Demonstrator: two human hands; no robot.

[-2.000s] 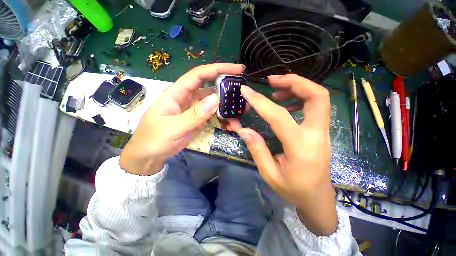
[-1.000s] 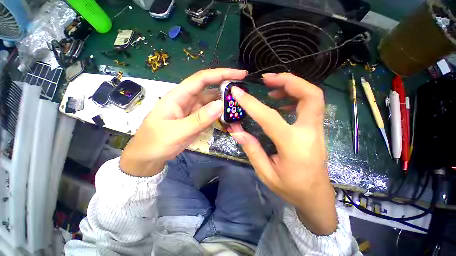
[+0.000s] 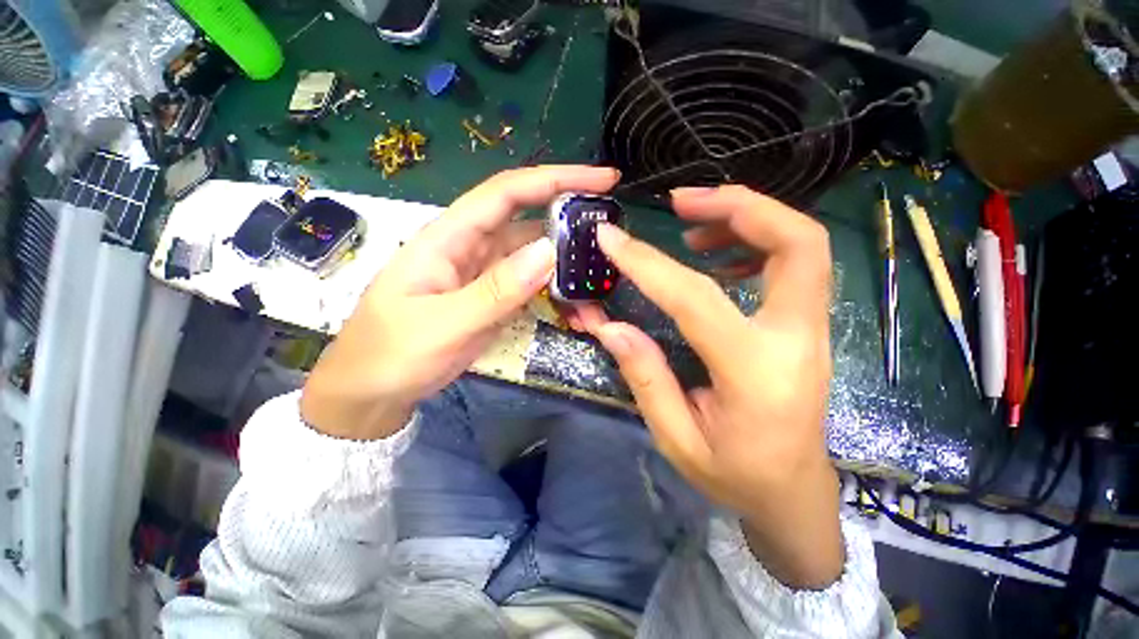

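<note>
A smartwatch (image 3: 583, 265) with a silver edge is held up over the bench's front edge. Its dark screen is lit with a keypad, with a green and a red dot near the bottom. My left hand (image 3: 437, 293) holds the watch by its left side, thumb at the front edge and index finger over the top. My right hand (image 3: 737, 362) has its index fingertip on the screen; its thumb is at the watch's lower end and the other fingers are spread. The watch's back and the left fingers behind it are hidden.
A second smartwatch (image 3: 320, 234) lies on the white board (image 3: 200, 212) at left. Gold flex scraps (image 3: 397, 147) and a black fume fan (image 3: 712, 112) are behind. Tweezers (image 3: 888, 287), a pale-handled tool (image 3: 937, 275), a white pen (image 3: 989, 312) and a red pen (image 3: 1014, 325) lie at right.
The screen showed a keypad, then colourful round icons, and now a keypad again. My right index fingertip has moved down from near the screen's top since one second ago. My left hand still holds the watch.
</note>
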